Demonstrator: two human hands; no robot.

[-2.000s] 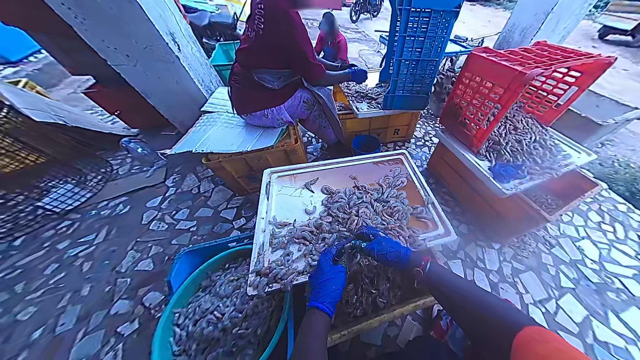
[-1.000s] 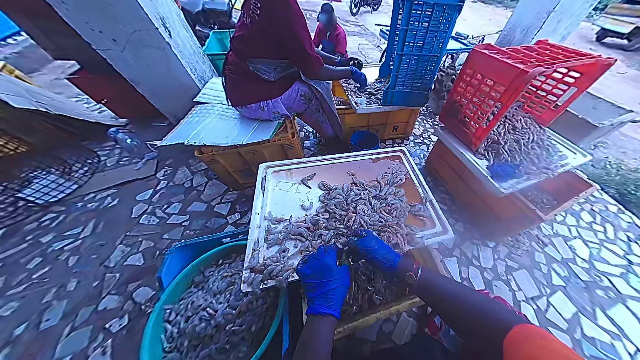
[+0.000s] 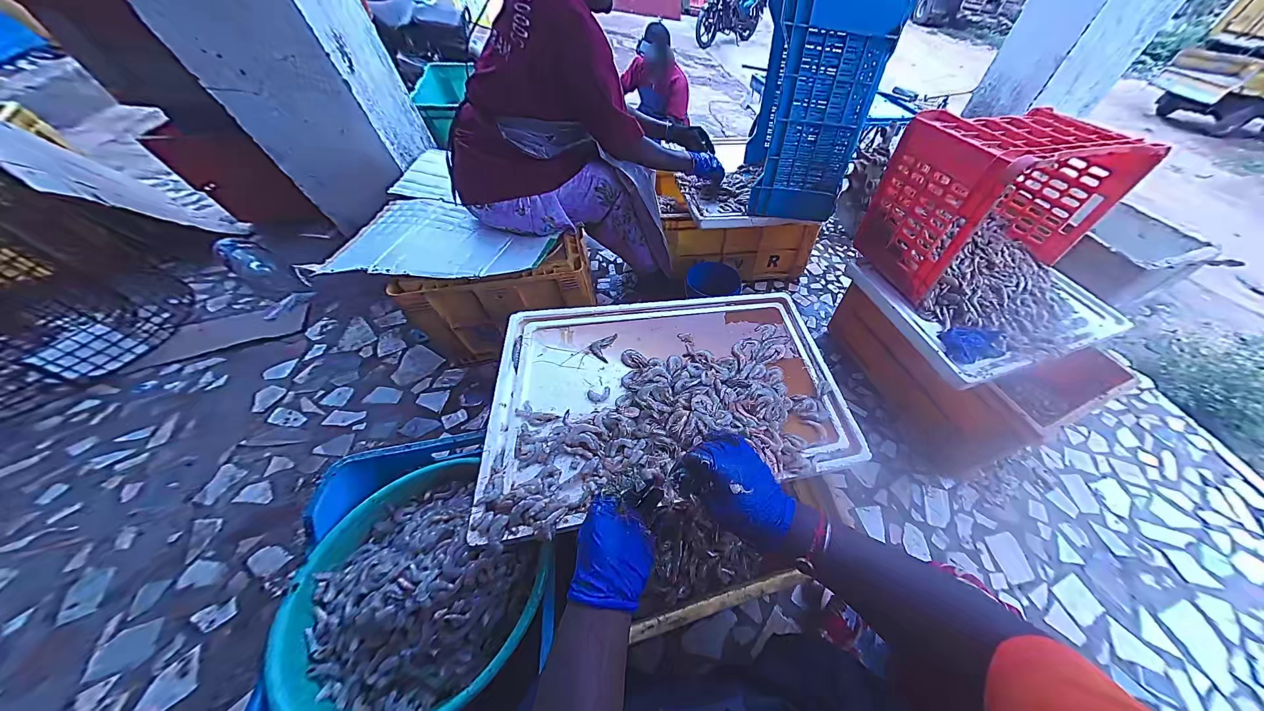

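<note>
A white rectangular tray point(image 3: 553, 346) carries a heap of shrimp point(image 3: 701, 395). At its near edge my left hand point(image 3: 612, 555), in a blue glove, has its fingers closed around something small and dark, perhaps a shrimp. Close beside it on the right, my right hand point(image 3: 741, 489), gloved alike, is curled with its fingertips at the same small thing; blur hides what exactly each holds. Beneath both hands, more dark shrimp or shells lie in a crate point(image 3: 731, 602). A green round tub point(image 3: 296, 632) full of shrimp stands left of my left forearm.
Beyond the tray a person point(image 3: 553, 109) in maroon sits on a yellow crate point(image 3: 494, 301), near a blue crate stack point(image 3: 825, 109). Another person point(image 3: 660, 79) is farther back. At right, a tipped red crate point(image 3: 928, 188) spills shrimp onto a second tray point(image 3: 1086, 316). A pillar point(image 3: 286, 99) rises at left.
Both hands have stayed at the tray's near edge, shifting slightly; one second ago the left hand's back was turned up more. The seated person's gloved hand has moved down to the far tray.
</note>
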